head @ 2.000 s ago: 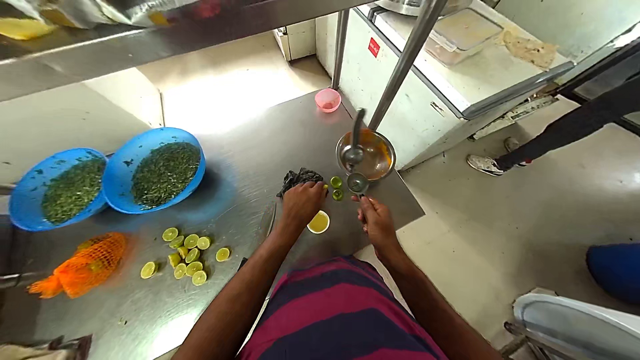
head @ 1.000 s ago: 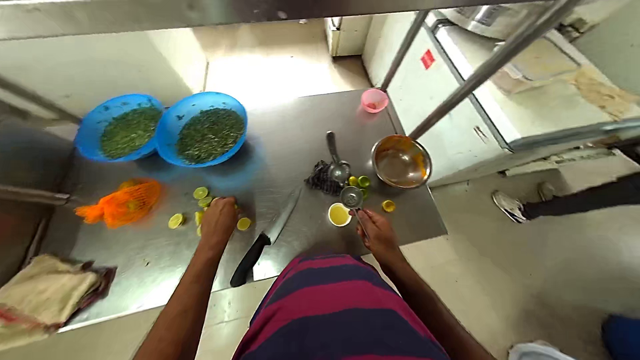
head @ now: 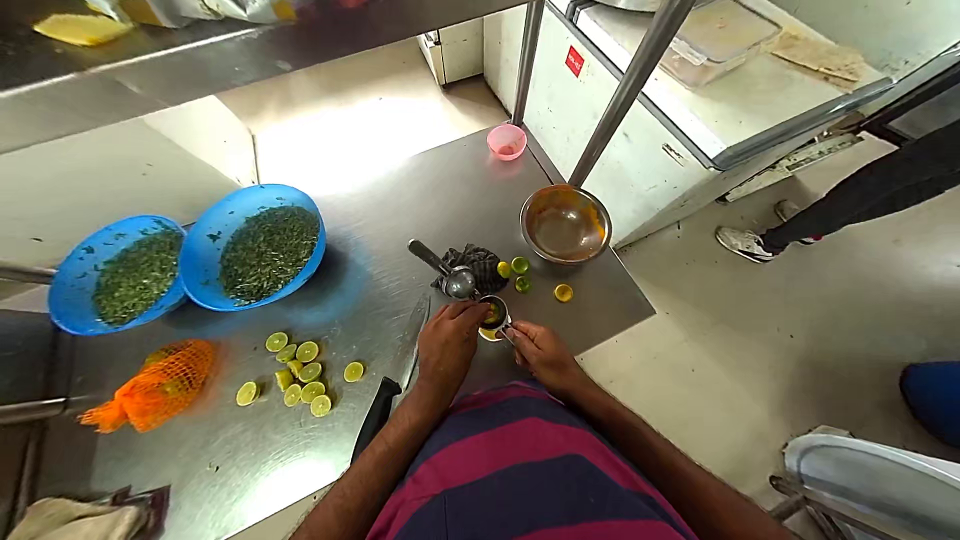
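My right hand (head: 541, 351) grips a handle of a hinged metal citrus squeezer (head: 459, 282), which lies opened over a small cup of juice (head: 491, 334). At the squeezer's lower cup, my left hand (head: 453, 341) has its fingertips on a lime half (head: 491, 313). Squeezed lime shells (head: 520, 265) lie to the right, near a dark crumpled cloth (head: 480, 264). Cut lime halves (head: 310, 371) are grouped at the left. A knife with a black handle (head: 375, 420) lies beside my left forearm, partly hidden by it.
Two blue bowls of chopped herbs (head: 251, 300), an orange net bag (head: 169, 382), a steel bowl (head: 566, 225) and a pink bowl (head: 507, 142) stand on the steel table (head: 420, 187). Metal posts (head: 630, 94) rise behind. A person's leg (head: 862, 187) shows at the right.
My left hand has moved right from the lime halves to the squeezer, and a lime half is now at its cup. My right hand still holds the handle.
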